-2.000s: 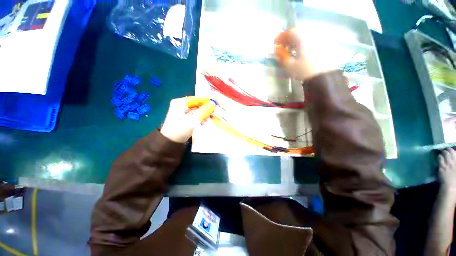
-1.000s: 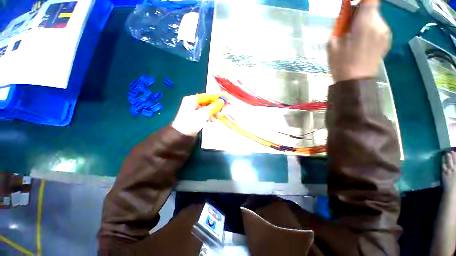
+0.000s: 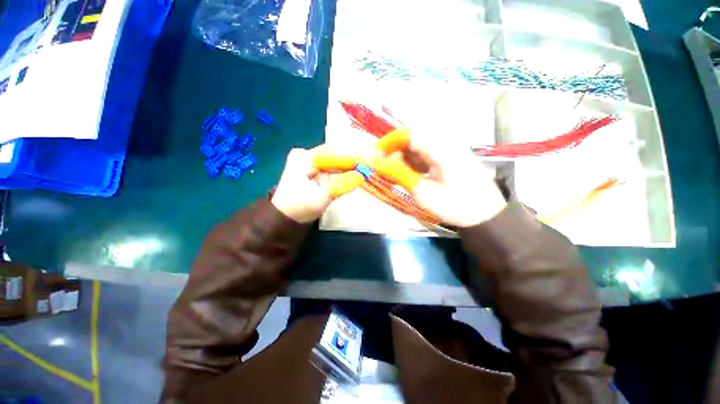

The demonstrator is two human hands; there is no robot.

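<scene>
My left hand point(image 3: 306, 181), with orange finger cots, pinches a small blue connector housing point(image 3: 364, 170) over the near left part of the white tray. My right hand point(image 3: 442, 177), also with orange cots, is at the housing's right side, its fingertips close to it. Its thumb and index tips are apart; whether it holds a wire cannot be told. Orange lead wires point(image 3: 399, 202) run right from near the housing, under the right hand, and show again at the tray's right. Red lead wires point(image 3: 545, 147) lie in the middle compartments, partly hidden by the right hand.
A loose pile of blue housings point(image 3: 226, 144) lies left of the tray point(image 3: 660, 207). Teal-and-white wires point(image 3: 505, 74) lie in the far compartments. A clear plastic bag point(image 3: 256, 30) is at the back. A blue bin point(image 3: 67, 167) with a printed sheet point(image 3: 59, 87) is far left. Another tray point(image 3: 705, 49) is at the right edge.
My right hand has come from the tray's far side down to the housing beside my left hand. My left hand still holds the housing. The view has shifted a little.
</scene>
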